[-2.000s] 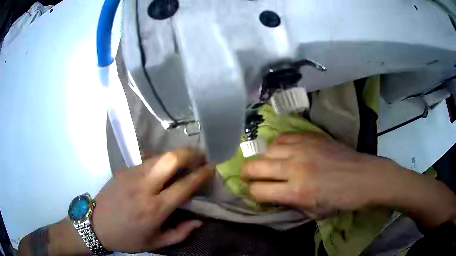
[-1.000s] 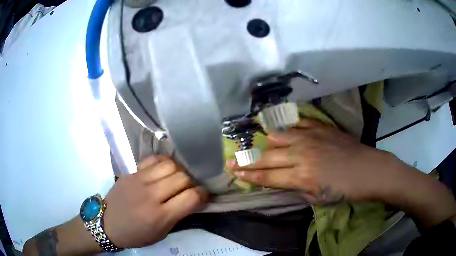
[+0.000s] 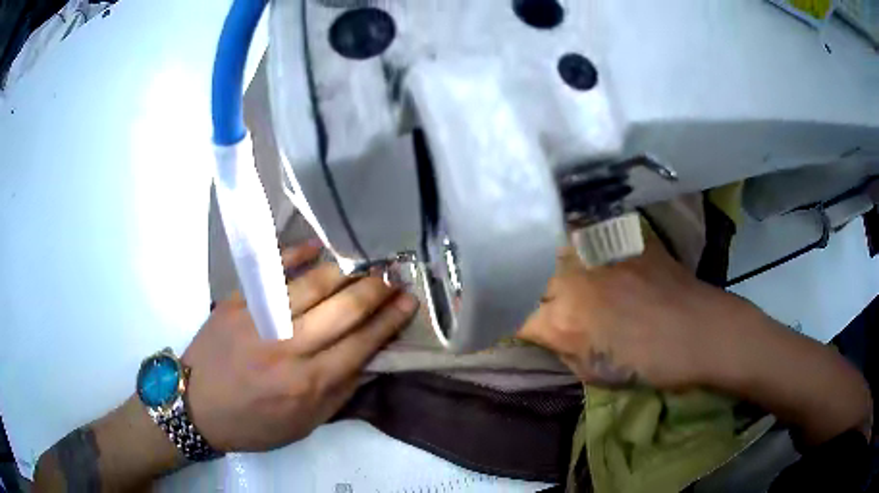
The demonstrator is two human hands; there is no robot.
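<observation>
My left hand [image 3: 279,351] lies flat on the taupe panel [image 3: 434,354], its fingertips beside the metal parts under the machine head. My right hand [image 3: 626,318] rests on the cloth right of the take-up lever cover [image 3: 496,202]; its fingertips are hidden behind the cover and a tension knob [image 3: 612,240]. A dark brown panel [image 3: 472,424] lies along the front edge of the taupe cloth. Olive-green cloth [image 3: 655,438] hangs below my right wrist. The needle cannot be made out clearly.
The white sewing machine head [image 3: 713,77] fills the top. A blue tube [image 3: 229,87] with a white end hangs over my left hand. The white table [image 3: 96,241] spreads left, with ruler marks at the front. A dark metal rod [image 3: 779,258] is at the right.
My left hand has flattened and its fingers have moved in by the needle area. My right hand's fingers have gone behind the cover. The view has shifted, so the machine head sits further right.
</observation>
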